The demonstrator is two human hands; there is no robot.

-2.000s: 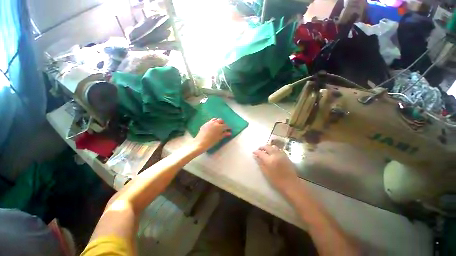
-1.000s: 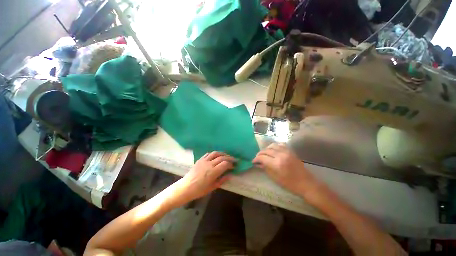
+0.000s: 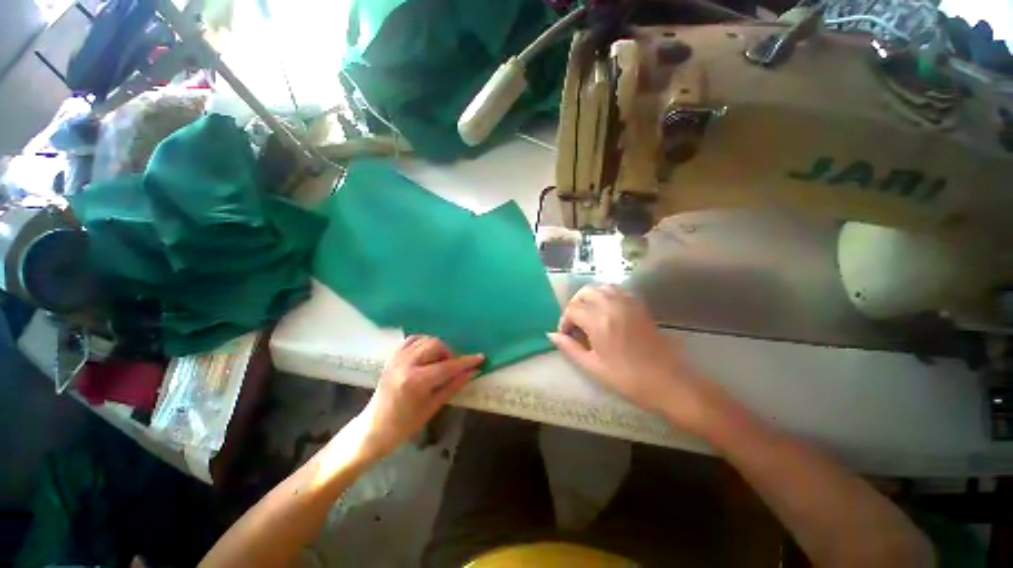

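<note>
A flat green cut panel lies on the white machine table, left of the needle plate. Its near edge shows a narrow folded hem. My left hand pinches this edge at its left part, with the fingertips on the fold. My right hand pinches the right end of the same edge, just in front of the needle plate. Another green panel lies at the left, touching or overlapping the first; the border between them is hard to tell. The presser foot is too blurred to make out.
The beige sewing machine stands at the right. A pale lamp hangs left of its head. A pile of green panels lies at the left, with a red cloth below. A larger green heap is behind. The table's worn front edge is near.
My left hand has gone from the flat panel at the left to the near edge of a panel now in front of me. My right hand now holds that edge too. The view has shifted.
</note>
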